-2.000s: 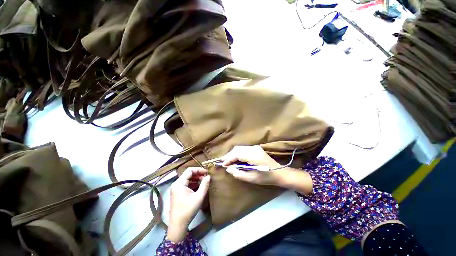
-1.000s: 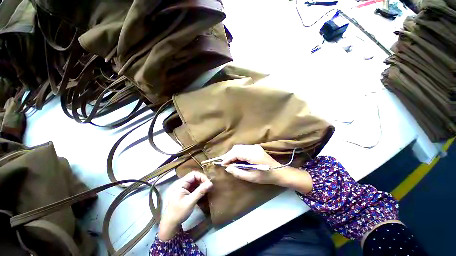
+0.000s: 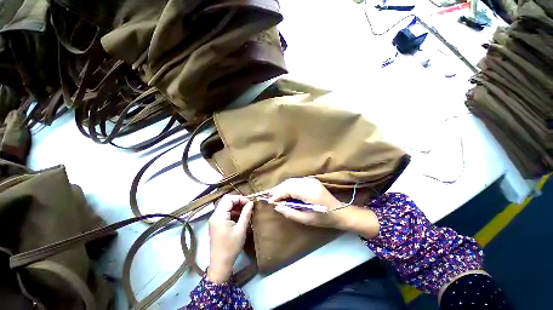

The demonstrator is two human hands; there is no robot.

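A tan-brown tote bag (image 3: pixel 303 133) lies on the white table in front of me, its handles (image 3: pixel 151 227) looping out to the left. My right hand (image 3: pixel 303 203) holds a slim pale pen-like tool (image 3: pixel 306 206), its tip pointing left at the bag's seam near the strap join. A thin cord (image 3: pixel 353 197) runs from its rear. My left hand (image 3: pixel 229 233) is beside the tip at the seam, thumb and fingertips pinched together; whether a thread is between them is too small to tell.
A large brown bag pile (image 3: pixel 206 48) is at the upper left, another bag (image 3: pixel 42 212) at the lower left, stacked bags (image 3: pixel 515 91) at the upper right. A black block (image 3: pixel 408 40) is on the far table (image 3: pixel 339 42). A yellow floor line (image 3: pixel 506 212) lies right.
My left hand drew slightly down and away from the seam, then came back up beside the tool's tip. My right hand has barely moved. The whole view shifted slightly.
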